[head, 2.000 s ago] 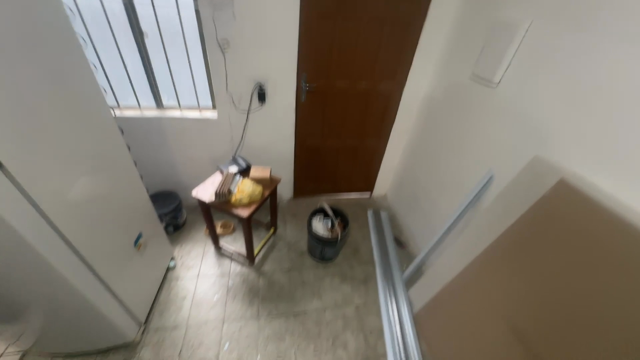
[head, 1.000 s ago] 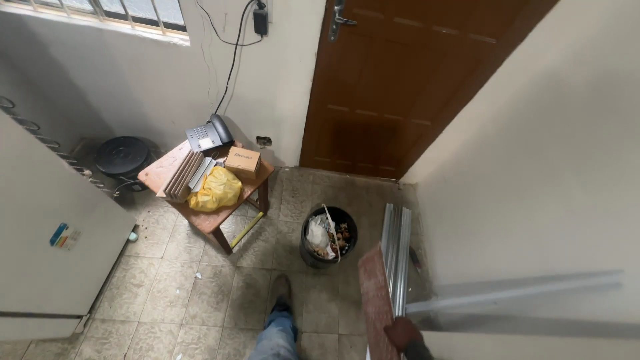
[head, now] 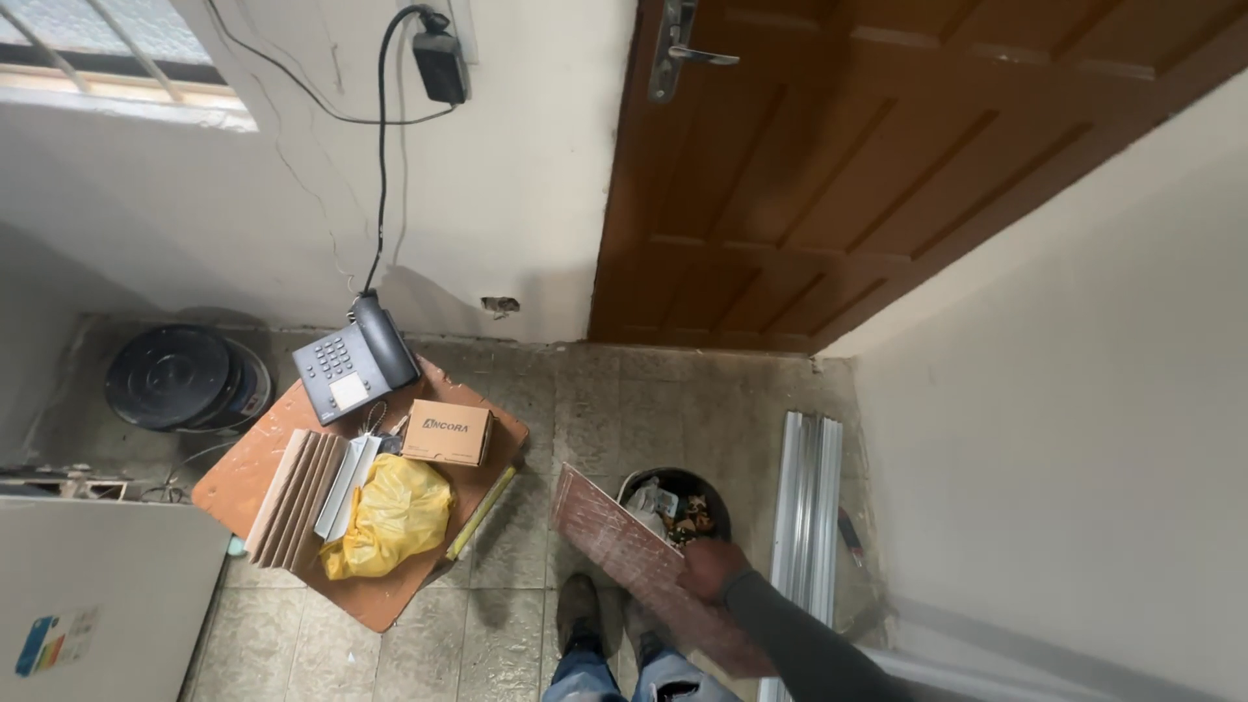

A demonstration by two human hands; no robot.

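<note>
My right hand (head: 714,569), at the end of a dark sleeve, grips the edge of a long, flat, reddish-brown board (head: 634,561) with a scuffed face. The board slants across the front of a black bucket (head: 723,507) of debris and hides part of it. To the left is a small wooden stool (head: 380,609) bearing a desk telephone (head: 341,361), a small cardboard box (head: 447,432), a yellow plastic bag (head: 395,517) and a row of brown flat pieces (head: 295,499). My left hand is out of the frame.
Metal profiles (head: 805,517) lie on the floor at the right, beside a dark-handled tool (head: 851,538). A brown door (head: 829,175) is ahead. A lidded black bucket (head: 171,378) stands by the wall, and a white appliance (head: 107,595) is at lower left.
The reddish-brown board has swung left from beside the metal profiles to in front of the debris bucket, with my right hand on it. The view has come closer to the stool.
</note>
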